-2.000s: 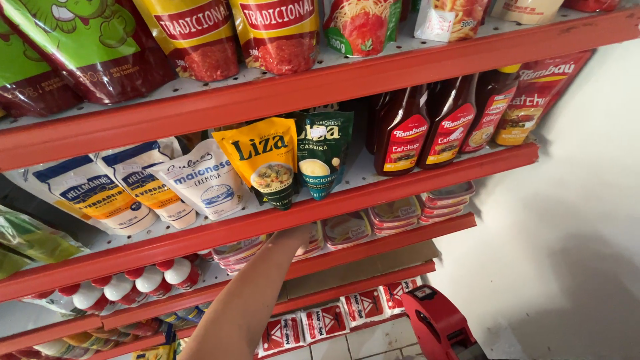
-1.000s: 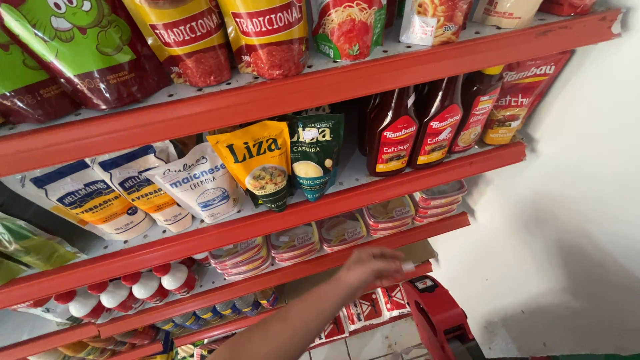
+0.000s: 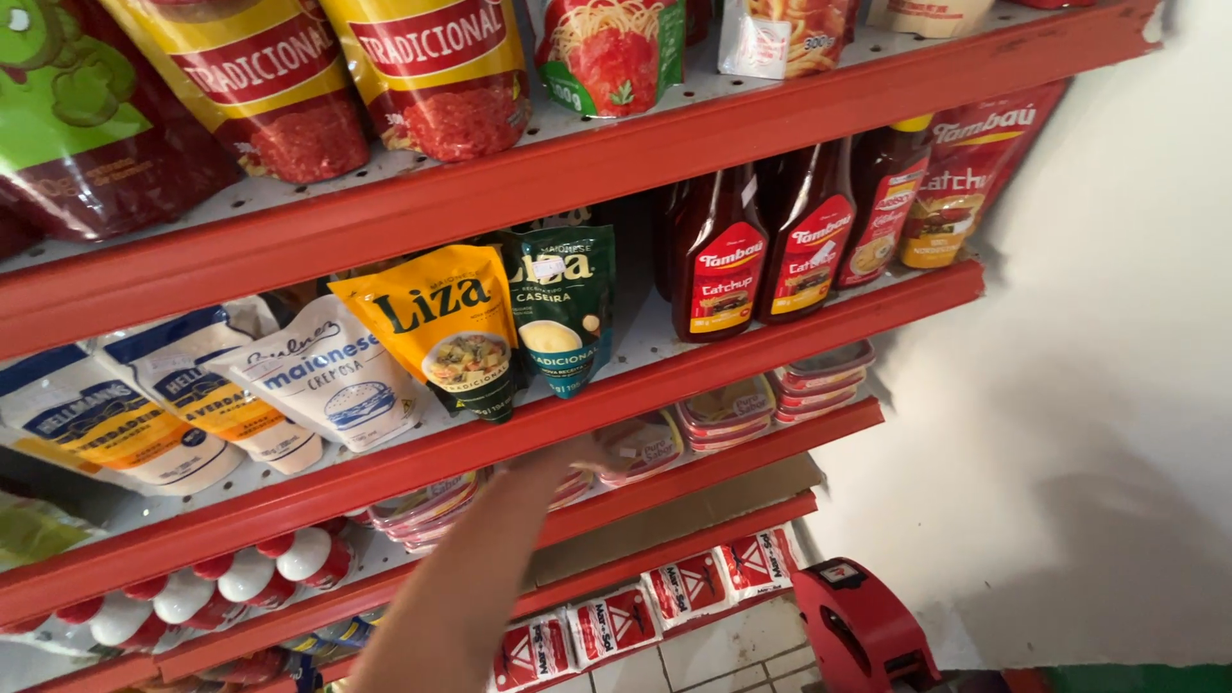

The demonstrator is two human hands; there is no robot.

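My left hand reaches in under the red edge of the middle shelf, among stacked plastic tubs with pink rims. It is blurred and partly hidden, so its grip cannot be told. Just right of it lies a tub, with a taller stack of tubs beyond. Above my hand stand a yellow Liza mayonnaise pouch and a dark green one. My right hand is not in view. A red plastic device, perhaps a label gun, shows at the lower right; what supports it is hidden.
Catchup bottles stand on the middle shelf, and sauce pouches above. Round-capped bottles are at lower left. Red-and-white packets line the lowest shelf, above floor tiles. A white wall bounds the right side.
My left hand was under the shelf edge two seconds ago, came out toward the lower right one second ago, and is back among the tubs now.
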